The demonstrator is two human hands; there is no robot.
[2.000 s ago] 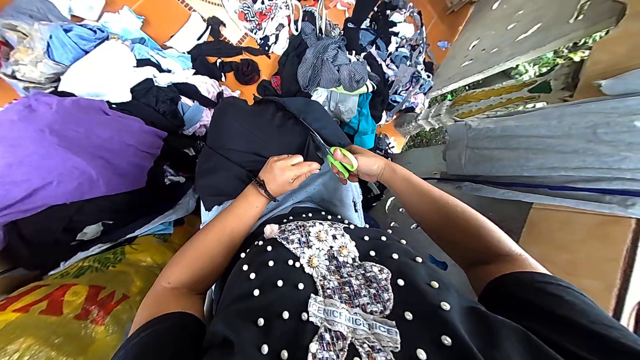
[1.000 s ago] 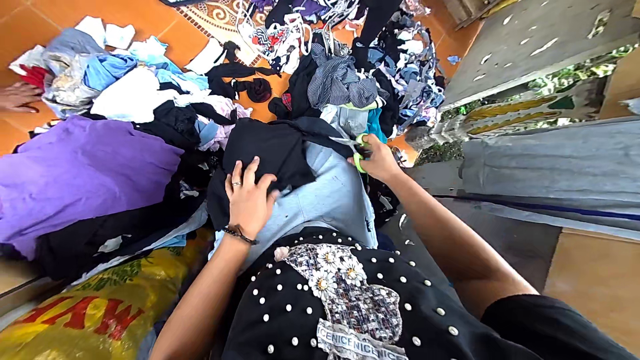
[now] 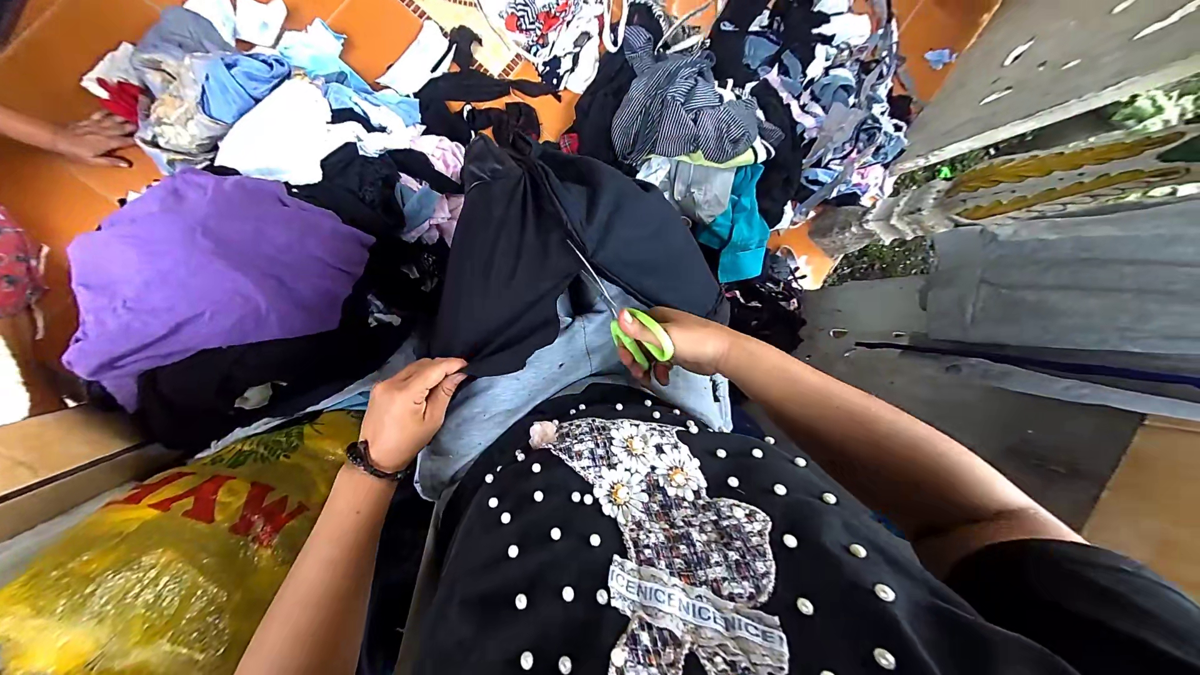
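Black fabric (image 3: 506,272) lies over my lap, on top of a light grey-blue cloth (image 3: 525,403). My left hand (image 3: 411,408) pinches the lower left edge of the black fabric between thumb and fingers. In my right hand (image 3: 666,345) are scissors with lime-green handles (image 3: 641,337). Their blades point up and to the left, against the black fabric, and look close together. A purple cloth (image 3: 216,272) lies on dark cloth to the left of my lap.
Mixed fabric scraps (image 3: 825,103) and a striped cloth (image 3: 684,103) are heaped on the orange tiled floor (image 3: 375,28). A yellow plastic sack (image 3: 178,562) with red lettering stands lower left. Another person's hand (image 3: 94,139) rests on the floor at the far left. Grey boards flank the right.
My left hand has gone from lying spread on the black fabric to pinching its lower edge. The black fabric is now spread wider and covers more of the light cloth.
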